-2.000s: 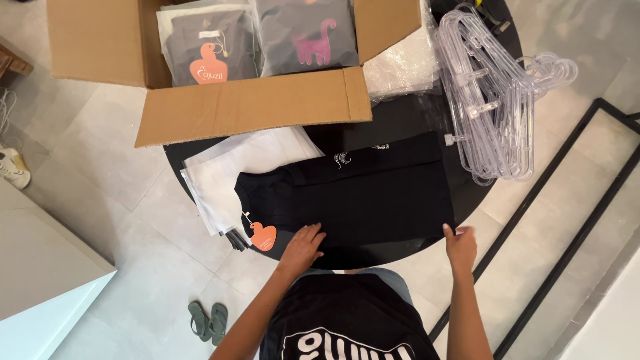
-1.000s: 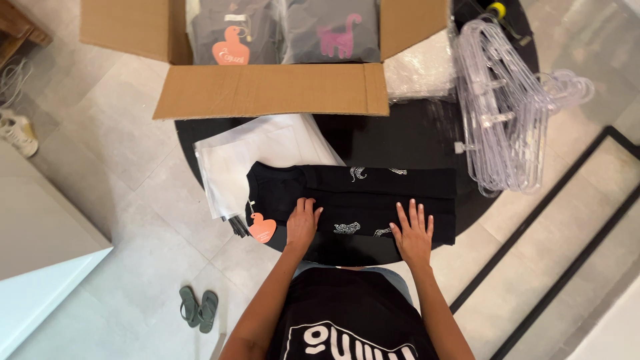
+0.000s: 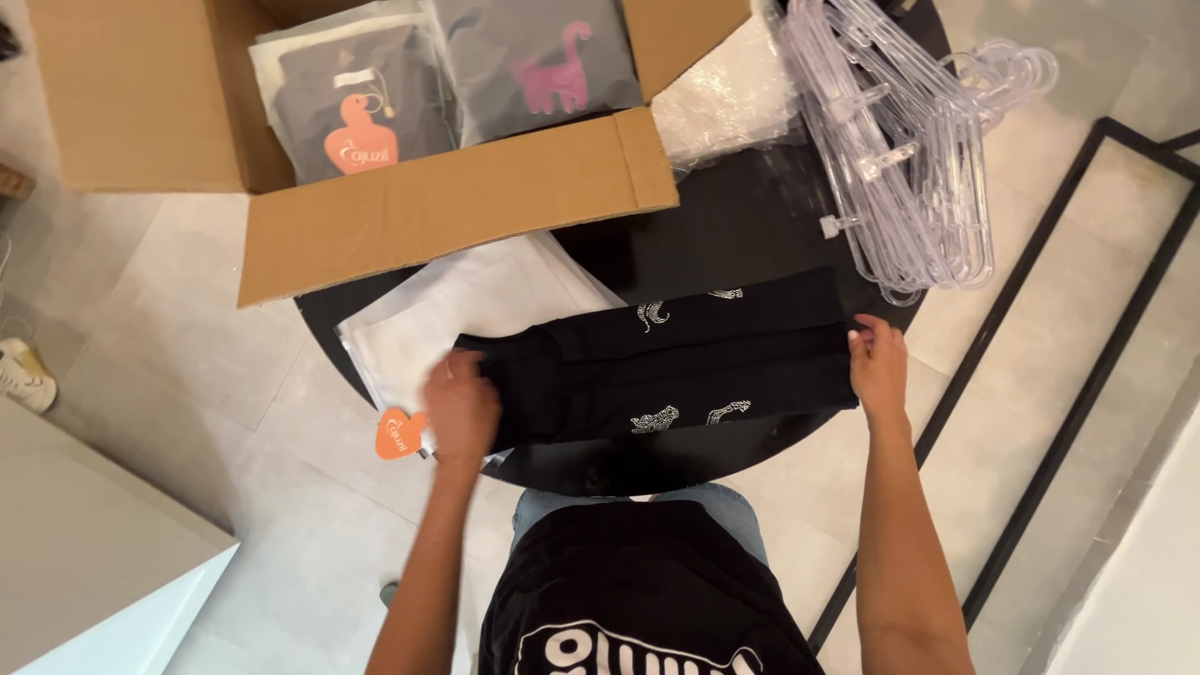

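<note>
A folded black garment (image 3: 675, 366) with glittering printed motifs lies lengthwise on the round black table (image 3: 741, 216). My right hand (image 3: 878, 361) pinches its right end between thumb and fingers. At its left end is my left hand (image 3: 461, 403), blurred, over the garment's edge; whether its fingers grip the cloth cannot be told. An orange hang tag (image 3: 400, 433) sticks out just left of that hand. Flat white translucent bags (image 3: 469, 291) lie partly under the garment's left end.
Behind stands an open cardboard box (image 3: 459, 202) holding bagged grey-looking garments (image 3: 544, 70). Clear plastic hangers (image 3: 909, 169) are heaped at the table's right edge, beside clear plastic packaging (image 3: 731, 94). A black metal frame (image 3: 1041, 244) stands to the right.
The garment is folded narrower than two seconds ago. Since one second ago my right hand has moved from its lower middle to its right end, and my left hand leftward to the other end.
</note>
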